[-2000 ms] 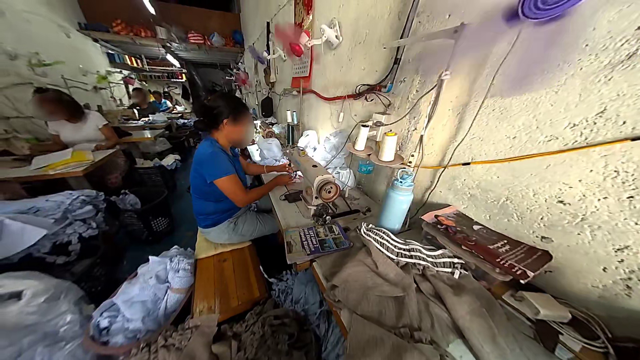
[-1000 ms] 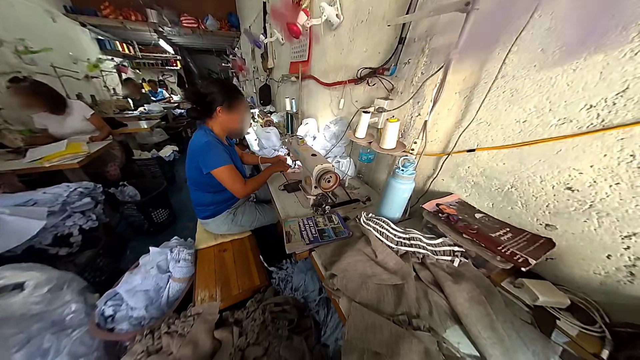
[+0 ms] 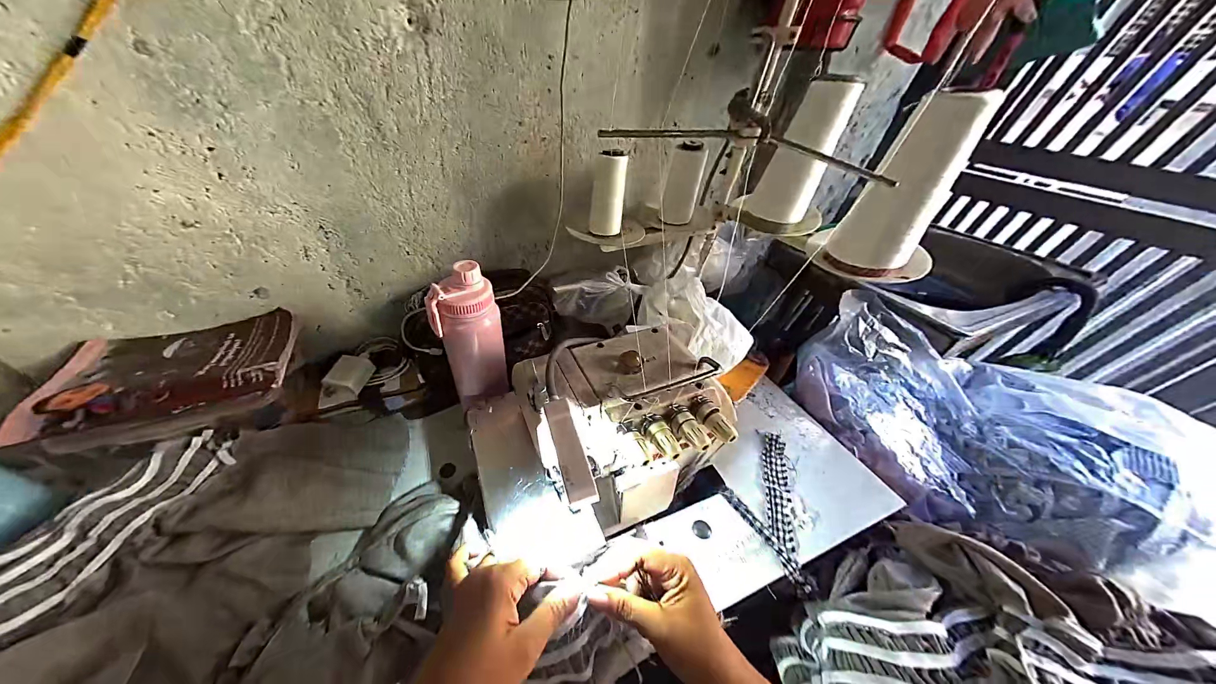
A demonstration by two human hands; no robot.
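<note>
An overlock sewing machine [image 3: 608,408] stands on the table, its lamp lighting the plate at its front left. Just in front of it, my left hand [image 3: 499,613] pinches a piece of grey and white striped fabric [image 3: 589,646]. My right hand [image 3: 665,603] grips the same fabric, its fingertips close to those of the left. Glare hides part of the cloth's edge. White thread cones [image 3: 902,180] sit on the stand behind the machine, with threads running down to it. Grey fabric [image 3: 323,494] lies to the left of my hands.
A pink bottle [image 3: 475,332] stands behind the machine on the left, near a white adapter [image 3: 347,380] and a magazine [image 3: 228,356]. Clear plastic bags of cloth [image 3: 1026,446] lie at right, above a pile of striped fabric [image 3: 912,608]. A checked strip [image 3: 779,503] rests on the table.
The view has swung far to the right, from a person in a blue shirt at another sewing machine to this overlock machine. Both my hands now show, holding fabric; neither was in view before.
</note>
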